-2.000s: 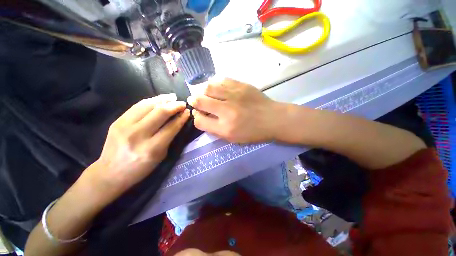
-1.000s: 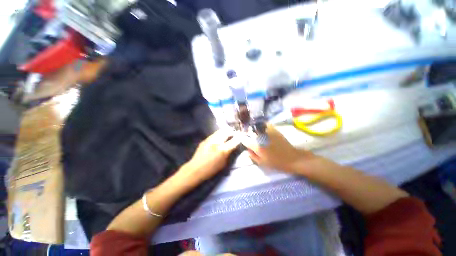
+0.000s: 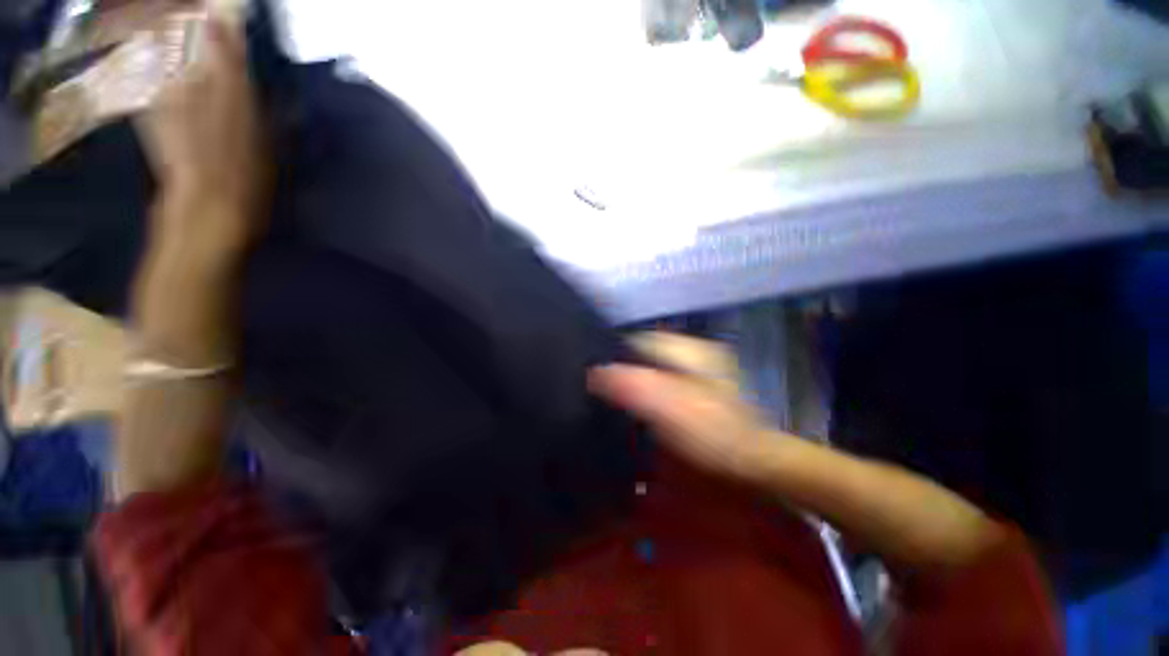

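Observation:
The black garment [image 3: 423, 308] hangs between my arms, from the upper left down over the table's front edge to my lap; the view is blurred. My left hand [image 3: 205, 115] is raised at the upper left, against the cloth's upper part; its fingers are blurred and partly cut off by the top edge. My right hand [image 3: 679, 391] is below the table edge, at the right side of the cloth, with its fingertips at the cloth's edge. Whether either hand grips the cloth is too blurred to tell.
Scissors with red and yellow handles [image 3: 862, 87] lie on the white table [image 3: 718, 167]. A small dark block [image 3: 1135, 147] is at the far right. A brown cardboard box [image 3: 77, 359] stands at the left. Dark cloth [image 3: 1000, 397] hangs below the table at right.
Both hands have left the needle area. My left hand has moved up and left, my right hand down below the table edge. The garment has come off the needle area towards my lap.

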